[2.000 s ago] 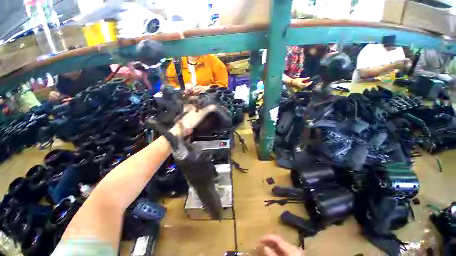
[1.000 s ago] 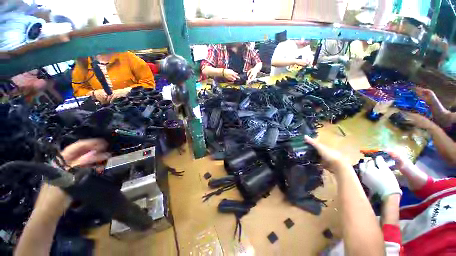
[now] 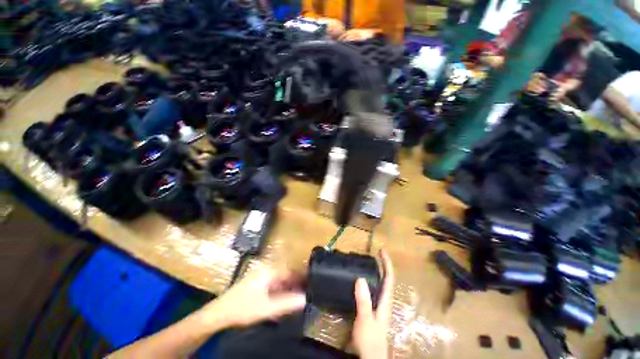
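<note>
A black cylindrical housing (image 3: 342, 279) stands in front of me near the bench's front edge, with a thin green strip (image 3: 335, 237) sticking up behind it. My right hand (image 3: 372, 308) holds its right side, with the thumb on the near face. My left hand (image 3: 263, 298) is at its left side, fingers apart and blurred; whether it touches is hard to tell. The black electric screwdriver (image 3: 359, 168) hangs just beyond the housing, blurred, in front of the pale metal feeder (image 3: 379, 189).
Rows of open black housings (image 3: 160, 184) fill the left. A grey-black box with a pale label (image 3: 252, 226) lies nearer. Shiny drums (image 3: 521, 266) and black modules (image 3: 452, 270) lie right. A green upright (image 3: 491, 91) rises behind. A blue bin (image 3: 123, 294) is below left.
The view has swung left and down. My right hand has come back from the pile of drums at right and now holds a housing. My left hand has come from beyond the screwdriver to the housing's left side.
</note>
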